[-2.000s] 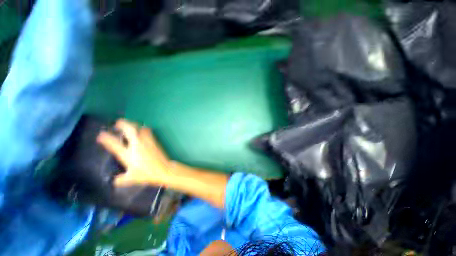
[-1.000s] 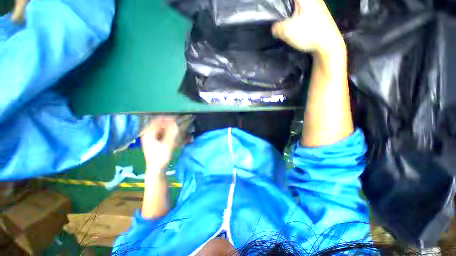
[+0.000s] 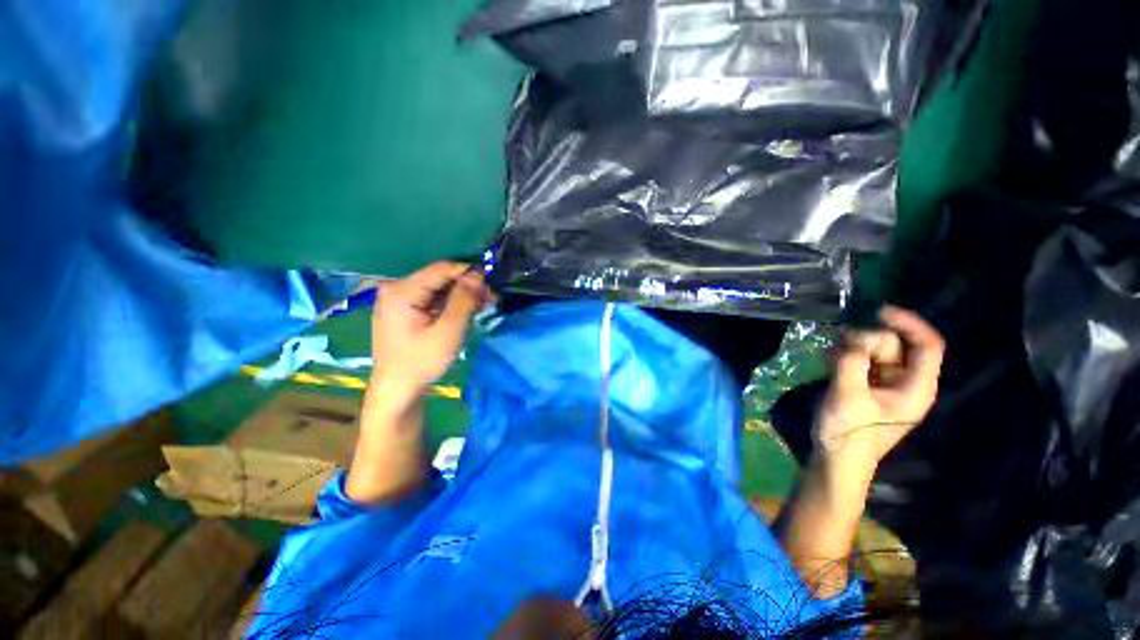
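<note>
A glossy black poly mailer bag (image 3: pixel 713 175) lies on the green tabletop. A blocky bulge shows at its far end, and its straight mouth edge, with small whitish marks, lies along the near table edge. My left hand (image 3: pixel 419 328) pinches at the left corner of the mouth, fingertips together. My right hand (image 3: pixel 879 381) is just below and right of the right corner, fingers curled and slightly blurred. It looks apart from the bag, and whether it holds anything thin cannot be told.
A large heap of black bags (image 3: pixel 1088 338) is at the right. A co-worker's blue sleeve (image 3: pixel 75 275) reaches in at the left. Brown cardboard (image 3: pixel 269 456) and yellow-black tape (image 3: pixel 338 380) are on the green floor. Clear shiny scraps (image 3: pixel 800 344) are below the right mouth corner.
The bag has moved right and its mouth now lies flatter. My right hand has left its far part and come down near the right corner. My left hand has risen to the left corner.
</note>
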